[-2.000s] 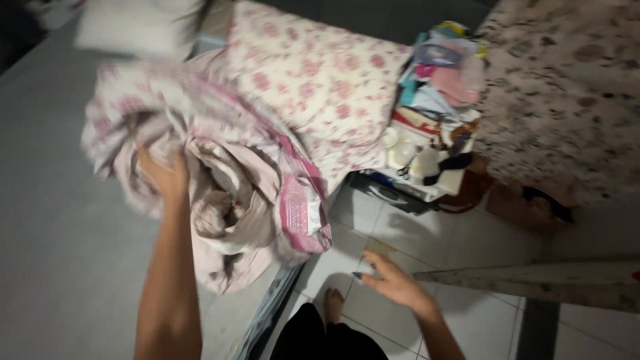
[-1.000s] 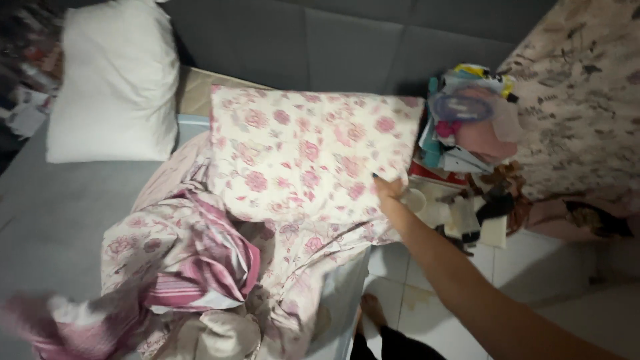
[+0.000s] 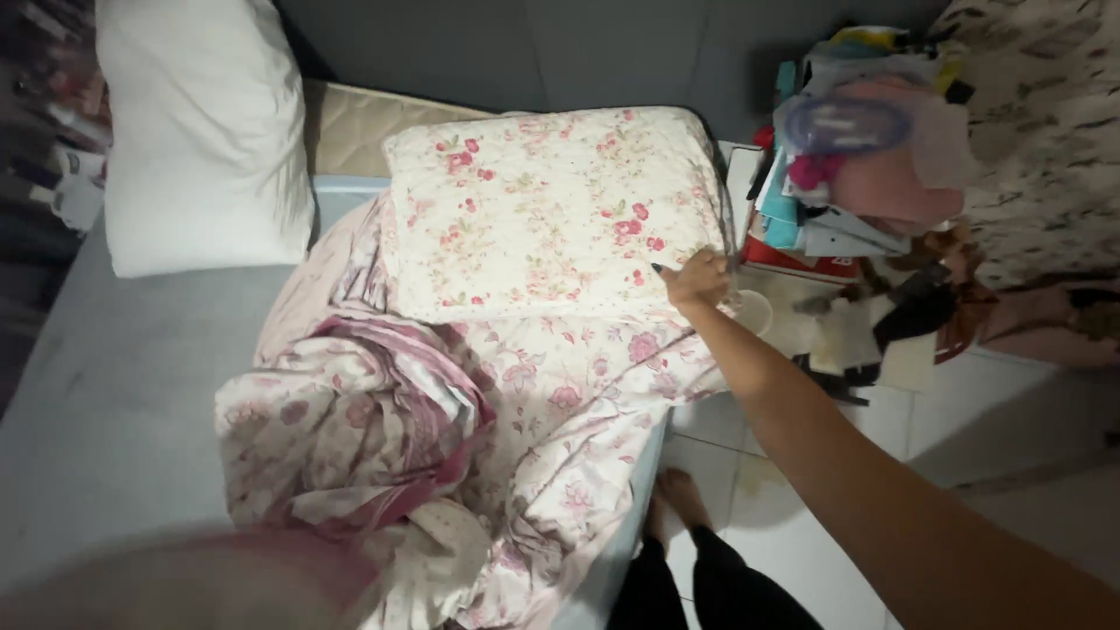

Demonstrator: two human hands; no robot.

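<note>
My right hand (image 3: 700, 278) lies on the lower right corner of a cream floral pillow (image 3: 542, 219), thumb spread over its face and fingers bent near the edge; whether they pinch the fabric is unclear. Beneath and below the pillow spreads a pink floral sheet or blanket (image 3: 564, 376). Bunched floral bedding with a magenta-striped border (image 3: 350, 429) is heaped to the lower left. A blurred pink and pale cloth (image 3: 201, 577) fills the bottom left corner. My left hand is out of view.
A white pillow (image 3: 206, 140) lies upper left on the grey bed (image 3: 131, 350). A cluttered bedside surface (image 3: 787, 302) holds bags, papers and a cup at right. A patterned curtain (image 3: 1041, 140) hangs beyond. My feet stand on floor tiles beside the bed.
My left hand, on the bunched bedding two seconds ago, has left view. My right hand has moved from over the floor onto the pillow. The pillow's upper face now shows smaller rose clusters.
</note>
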